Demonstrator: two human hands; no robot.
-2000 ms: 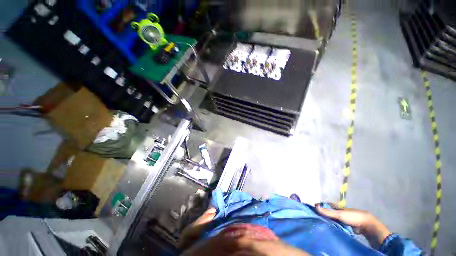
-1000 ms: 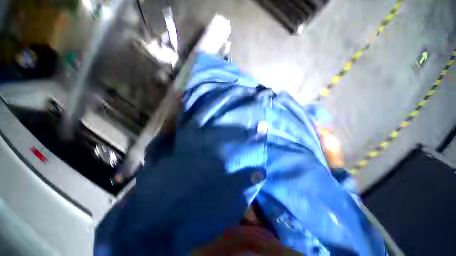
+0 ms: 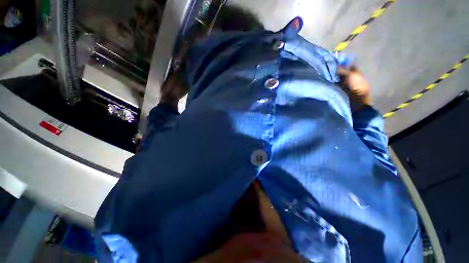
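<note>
The blue smock (image 3: 313, 133) with pale buttons fills the middle as I look down my own front. My left hand (image 3: 176, 87) is dark and in shadow at the smock's left side, beside a metal rail (image 3: 163, 56); its fingers are hard to make out. My right hand (image 3: 358, 85) is small and blurred at the smock's right side, near a light-blue bit of cloth. I cannot tell whether either hand holds anything.
A silver conveyor rail (image 3: 66, 51) runs over the machine bed at upper left. A curved white machine housing (image 3: 77, 159) with a red label lies on the left. Yellow-black floor tape (image 3: 362, 25) and dark cabinets (image 3: 437, 154) are on the right.
The view has tilted down and swung from the aisle, green table and stacked dark rack to my smock. The machine housing and dark cabinets have come into view.
</note>
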